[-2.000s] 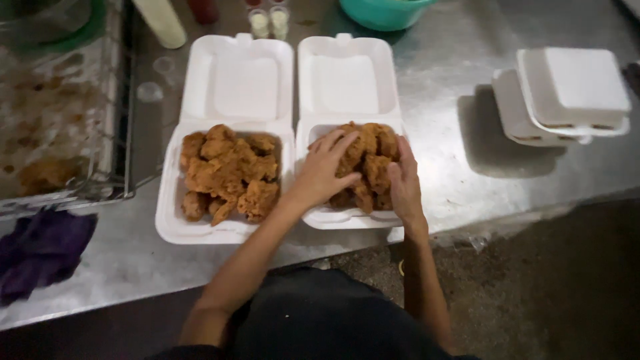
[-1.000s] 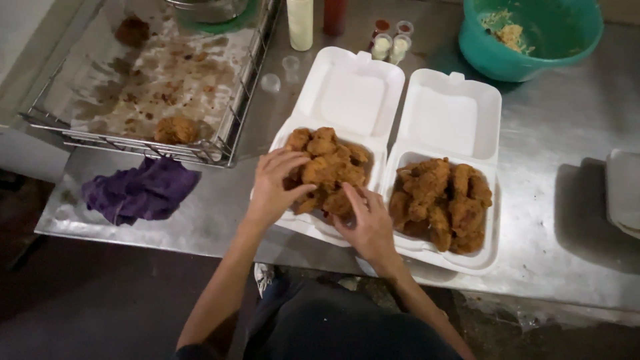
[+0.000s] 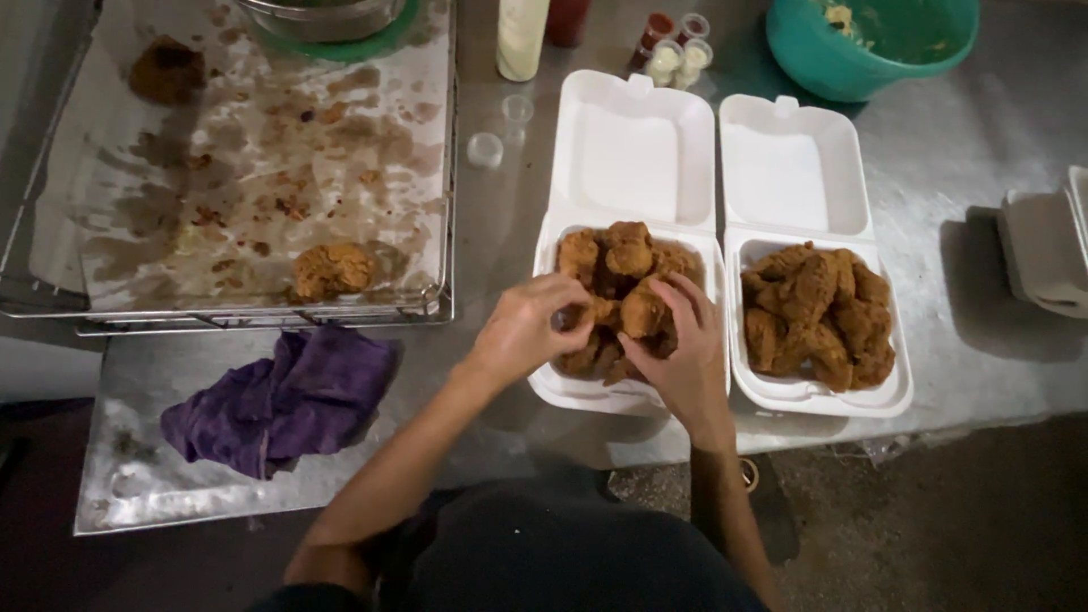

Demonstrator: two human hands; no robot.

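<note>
Two white foam clamshell containers lie side by side with lids raised, the left one (image 3: 544,374) and the right one (image 3: 903,391), each filled with fried chicken. Over the left container, my left hand (image 3: 535,327) pinches the narrow end of a fried chicken piece (image 3: 643,310) between thumb and fingers. My right hand (image 3: 680,344) grips the thicker end of that same piece, its fingers on top and thumb below. More chicken (image 3: 629,248) lies around and beneath it. Nothing touches the chicken pile (image 3: 820,314) in the right container.
A paper-lined wire basket (image 3: 455,255) with chicken bits stands at left, a purple cloth (image 3: 285,404) below it. Behind are a squeeze bottle (image 3: 520,38), small sauce cups (image 3: 680,59) and a teal bowl (image 3: 871,47). Another foam container (image 3: 1045,251) sits at far right on the metal table (image 3: 918,357).
Both hands have gone from the right container to the left one, where they now hold a chicken piece. The view has shifted left.
</note>
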